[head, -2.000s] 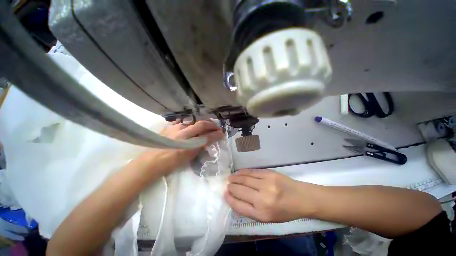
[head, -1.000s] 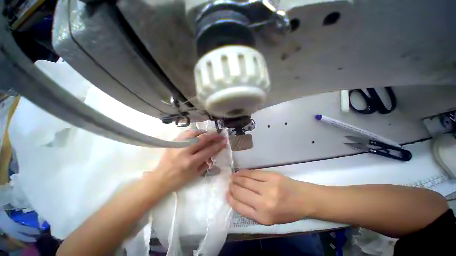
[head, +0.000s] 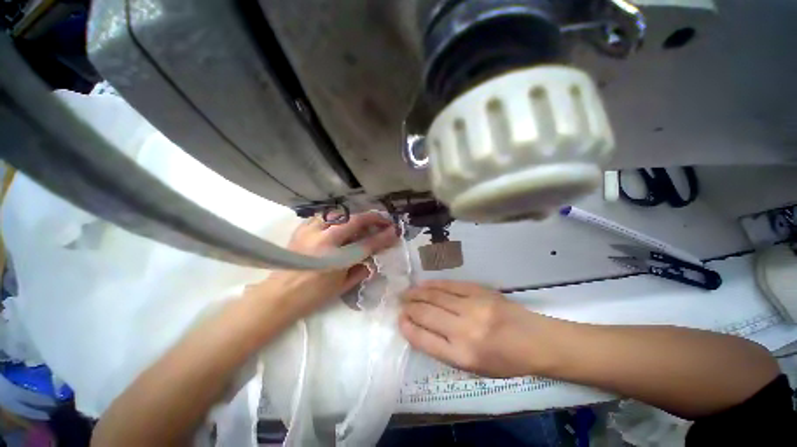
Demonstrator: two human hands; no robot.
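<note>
The white sheer garment (head: 131, 262) spreads over the left of the table and under the machine head. The scalloped trim (head: 384, 323) runs from the presser foot area down over the front edge. My left hand (head: 336, 249) lies on the cloth beside the foot, fingertips pressing at the trim near the needle, which is hidden. My right hand (head: 459, 327) holds the trim and cloth edge between thumb and fingers, just in front of the foot. A small opening in the cloth shows between my hands. The brownish block (head: 440, 255) sits right of the foot.
The machine head (head: 349, 79) with its white ribbed dial (head: 523, 140) fills the top. A curved pale bar crosses the left. A marking pen (head: 629, 234), black snips (head: 668, 264) and black-handled scissors (head: 657, 186) lie right. A ruler (head: 489, 385) runs along the front edge.
My right hand has moved slightly up towards the foot with the trim. My left hand has shifted slightly, and the opening between my hands shows wider. The view has shifted, so the dial looks larger and further right.
</note>
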